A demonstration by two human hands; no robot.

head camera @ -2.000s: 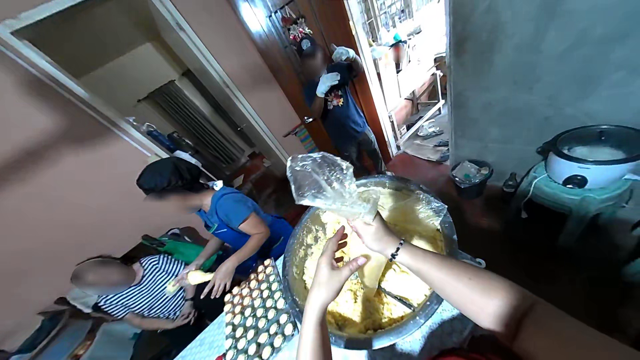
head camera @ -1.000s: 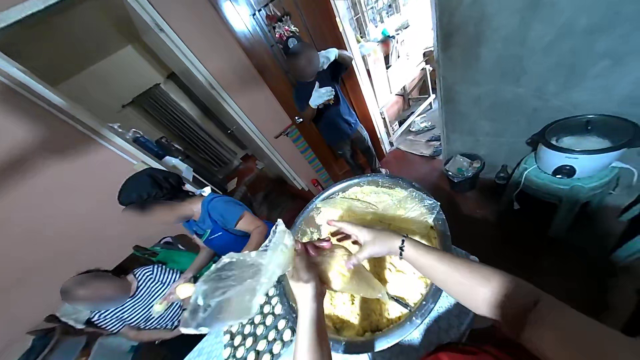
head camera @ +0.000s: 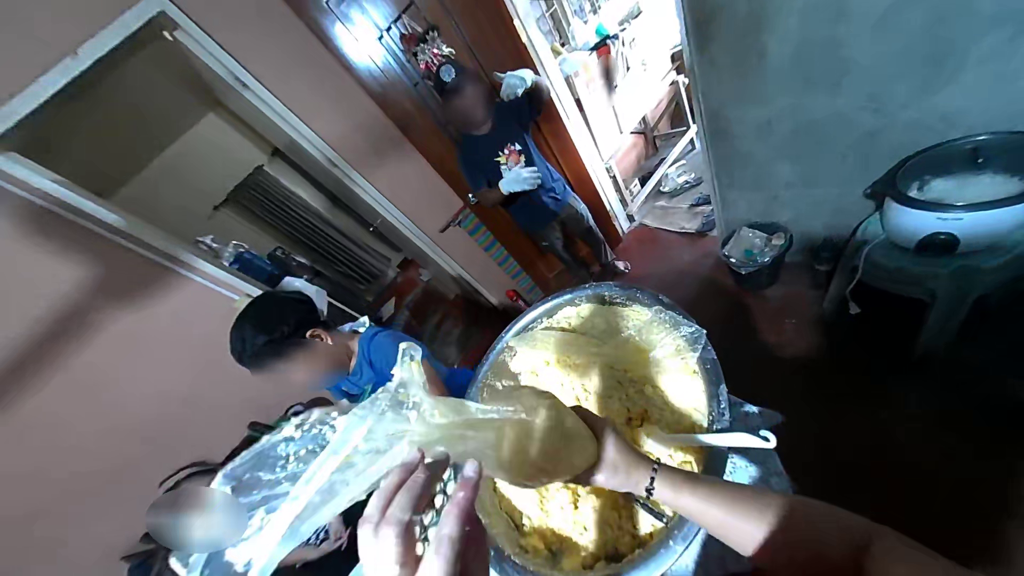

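Note:
A clear plastic bag (head camera: 536, 440) filled with a smooth yellowish mass lies across the large metal basin (head camera: 718, 392). My right hand (head camera: 612, 460), a beaded bracelet at its wrist, holds the bag's filled end from the right. Just below the bag is my left hand (head camera: 424, 520), fingers raised and apart; whether it touches the plastic I cannot tell. The bag's loose, empty part spreads to the lower left. Crumbly yellow mixture (head camera: 584, 360) fills the basin, partly under a clear plastic sheet (head camera: 664, 336). A white hooked handle (head camera: 724, 440) rests over the basin's right rim.
A person in blue (head camera: 376, 360) is at the left, another lower left, partly hidden by the bag. A gloved person (head camera: 512, 160) stands by the wooden door. A lidded electric cooker (head camera: 952, 220) sits on a stool at right, near a small black bin (head camera: 756, 260).
The bag has turned, with its filled end now toward my right hand. My left hand, at the bag a second ago, is now lower with its fingers spread. The white handle has come into sight.

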